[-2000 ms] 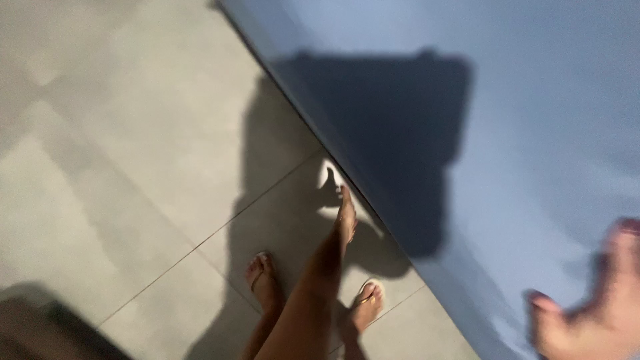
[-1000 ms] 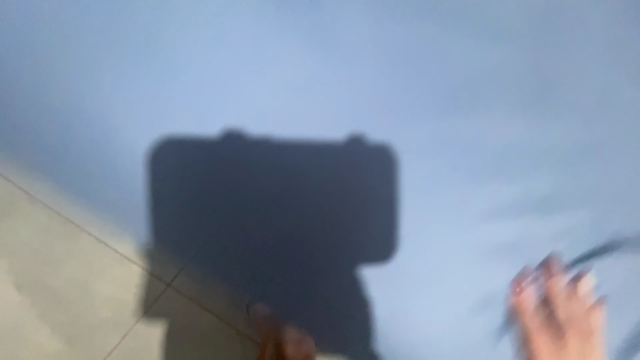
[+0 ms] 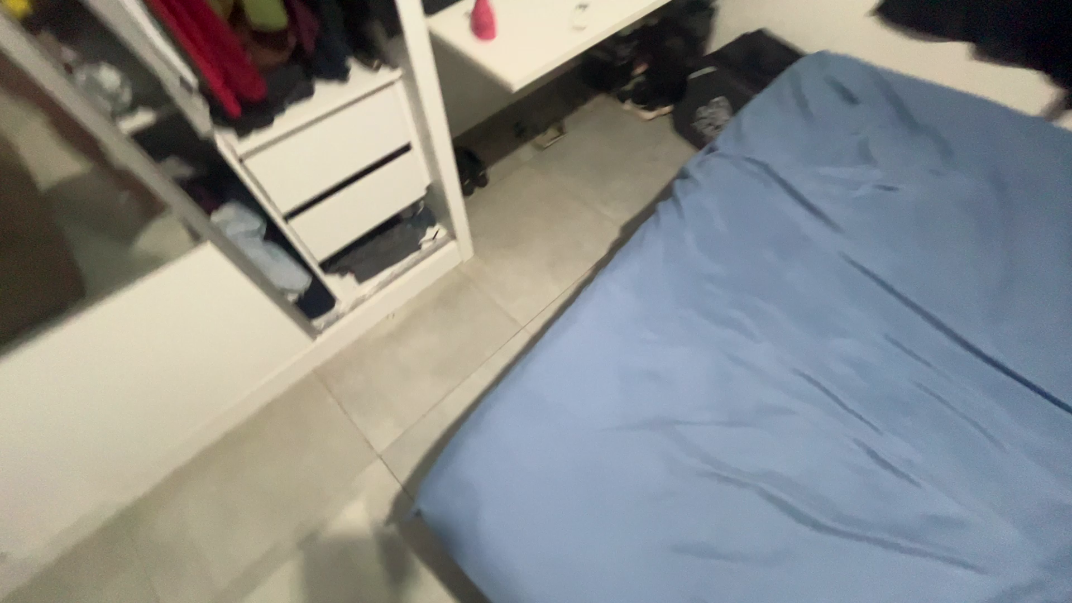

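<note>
A blue fitted sheet (image 3: 670,352) covers the mattress that fills the right side of the head view. Creases run across its surface, with a long dark fold toward the right edge. At the near left corner the sheet wraps down over the mattress. Neither my left hand nor my right hand shows at this moment.
Tiled floor (image 3: 419,368) runs between the bed and a white wardrobe with drawers (image 3: 335,151). Red clothing (image 3: 209,59) hangs above the drawers. A white shelf (image 3: 536,42) bears a pink bottle (image 3: 483,18). Shoes (image 3: 649,92) and a black bag (image 3: 712,100) lie beyond.
The view has swung up and across to the bed's length and the wardrobe. A hand over the blue sheet at the lower right, seen in both earlier frames, is out of view.
</note>
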